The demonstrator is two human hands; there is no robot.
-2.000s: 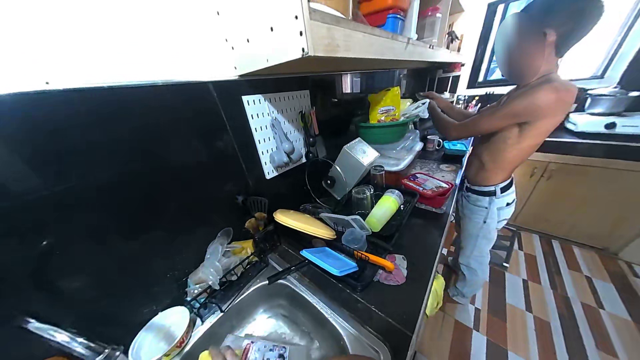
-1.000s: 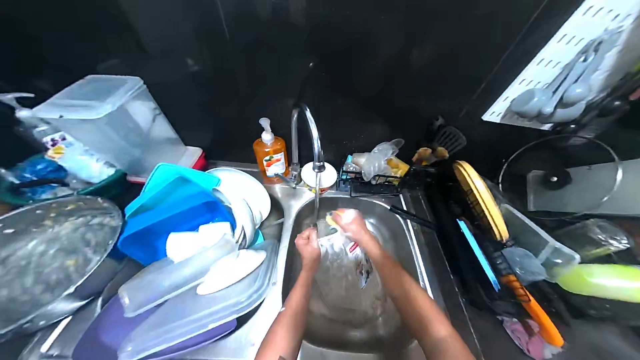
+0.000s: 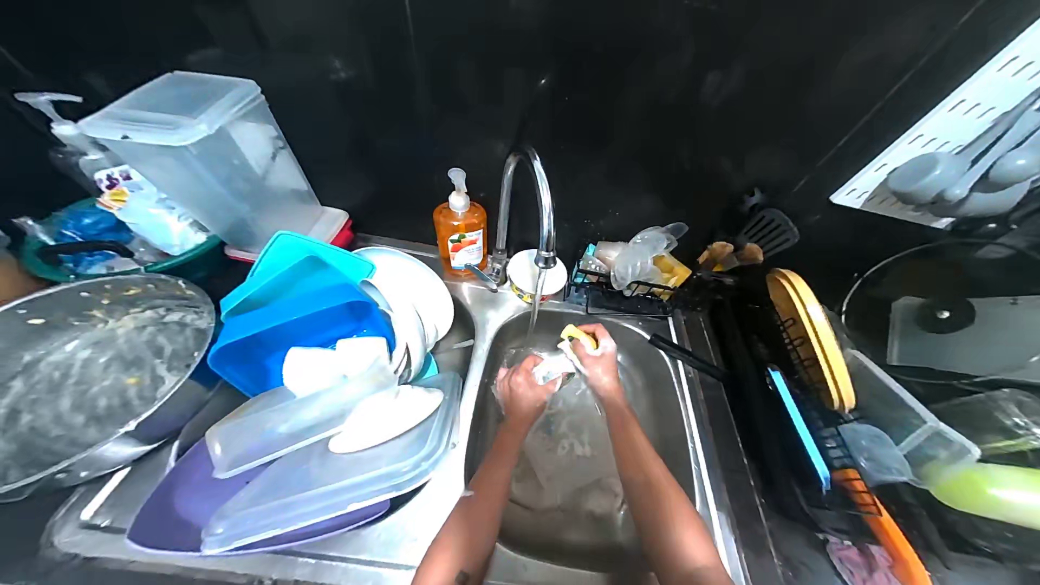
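Observation:
Over the right basin of a stainless steel sink [image 3: 585, 520], my left hand [image 3: 522, 388] holds a whitish, partly clear item [image 3: 554, 367], perhaps a plastic bag or wrapper. My right hand [image 3: 595, 357] grips a yellow sponge [image 3: 575, 335] with suds on it, close against that item. A thin stream of water [image 3: 536, 301] runs from the curved chrome faucet [image 3: 546, 207] just behind my left hand. Cloudy water lies low in the basin. A black handle [image 3: 686, 356] reaches over the basin's right rim.
Blue tubs [image 3: 301, 325], white plates [image 3: 414, 292] and clear lids [image 3: 333, 487] pile up at left beside a large soapy pan [image 3: 97, 366]. An orange soap bottle [image 3: 461, 231] and white bowl [image 3: 536, 276] stand behind. A black dish rack [image 3: 800, 382] borders the right side.
Since one second ago, both hands remain over the basin with the sponge and whitish item. Two seconds ago the view pointed far to the right, with another person at the counter.

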